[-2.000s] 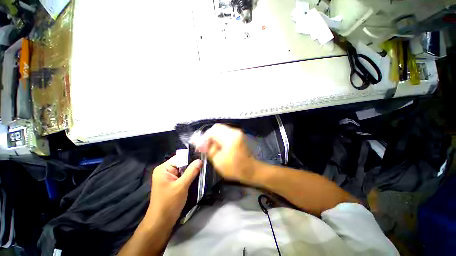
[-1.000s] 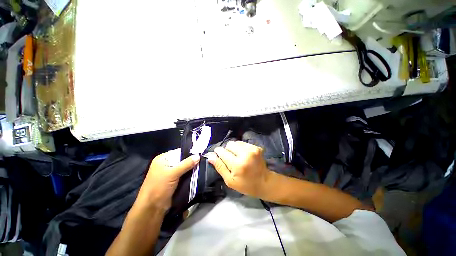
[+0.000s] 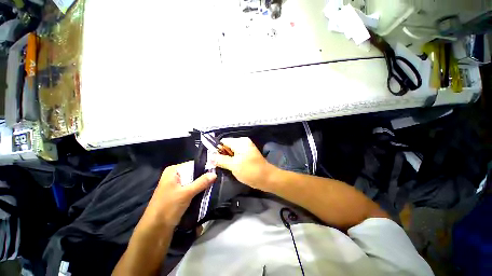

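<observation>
A dark garment (image 3: pixel 286 152) with white stripes lies over my lap against the table's front edge. My left hand (image 3: pixel 179 190) grips its black striped band (image 3: pixel 207 197), thumb on top, with a small white piece (image 3: pixel 186 172) showing at the fingers. My right hand (image 3: pixel 243 161) is at the band's upper part, closed around small thread snips (image 3: pixel 224 149) with an orange-red body. Their tip points at the white-striped part of the band. Whether the tip touches the stitches cannot be told.
The white table (image 3: pixel 162 70) has a brown-taped edge (image 3: pixel 59 75) at left. Black shears (image 3: pixel 403 74), white scraps (image 3: pixel 348 22) and yellow-packed items (image 3: pixel 446 67) lie at right. An orange-handled tool (image 3: pixel 31 55) is at far left. More dark garments (image 3: pixel 108 215) hang below the table.
My right hand has moved slightly up and left along the band, and the orange-red snips now show in it. My left hand stays on the band, which shows less white at its upper part.
</observation>
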